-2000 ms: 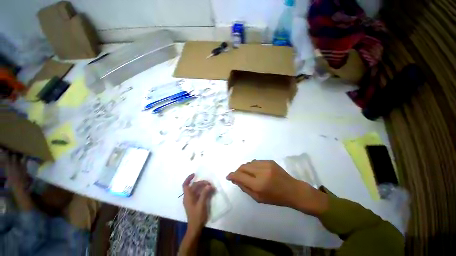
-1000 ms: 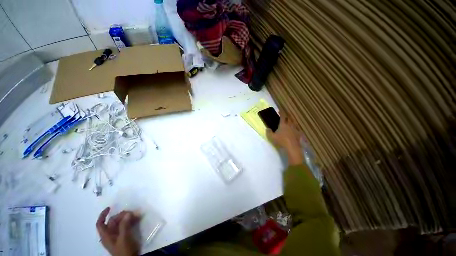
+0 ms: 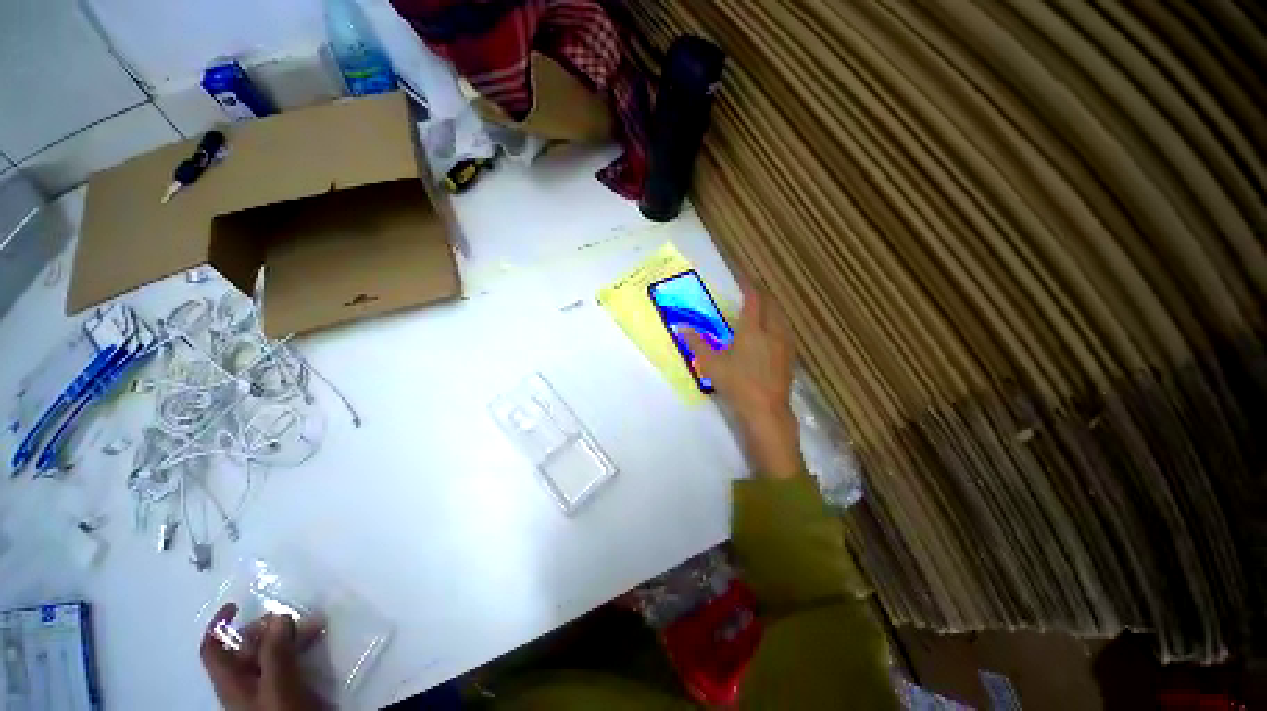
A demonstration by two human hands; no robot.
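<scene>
My right hand is over the mobile phone, fingers apart, with the thumb at its lit screen. The phone lies on a yellow paper sheet. My left hand, cut off by the bottom edge, has its fingers on a clear plastic insert at the table's front edge. Another clear insert lies empty mid-table. Loose white cables lie in a tangle at the left.
An open brown carton and flat cardboard with keys are at the back. Blue-edged boxes and a retail box lie left. A black cylinder and stacked cardboard stand right.
The view has swung right. My right hand moved from above the table to the phone, whose dark screen is now lit. My left hand stays at the clear insert.
</scene>
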